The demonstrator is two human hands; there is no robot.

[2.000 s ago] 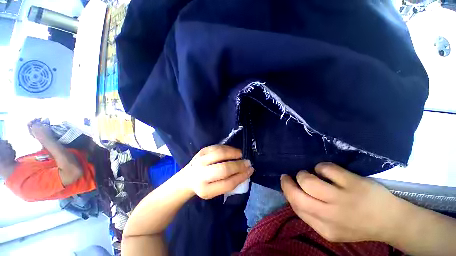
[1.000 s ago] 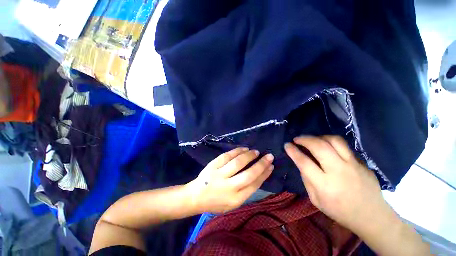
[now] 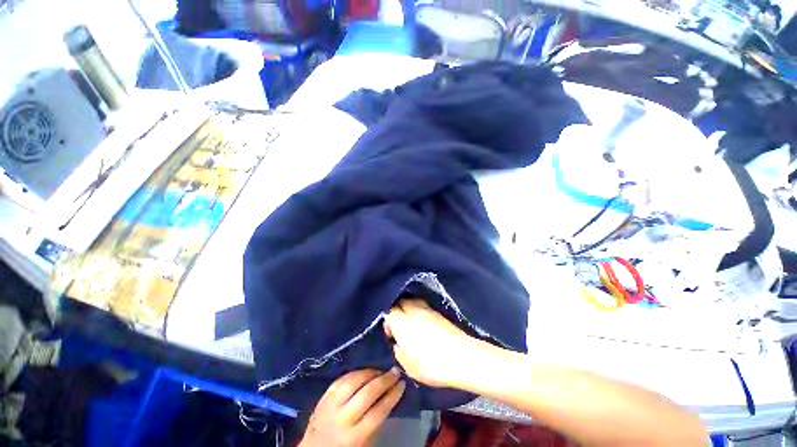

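A large dark navy garment lies bunched across the white table, with a pale frayed raw edge near its front. My right hand is at the opening in the cloth, its fingertips partly hidden by the fold. My left hand is at the garment's front edge, fingers bent, thumb and fingertips on the dark cloth close to my right hand. What the right fingertips hold is hidden.
A white sewing machine stands at the right. Scissors with red and yellow handles lie beside it, near loose white strips. A brown-taped board is at left. A blue bin is below the table's front edge. A grey fan-vented box is far left.
The view has tilted up and shows more table and the machine. My right hand has moved into the opening. My left hand remains at the garment's front edge.
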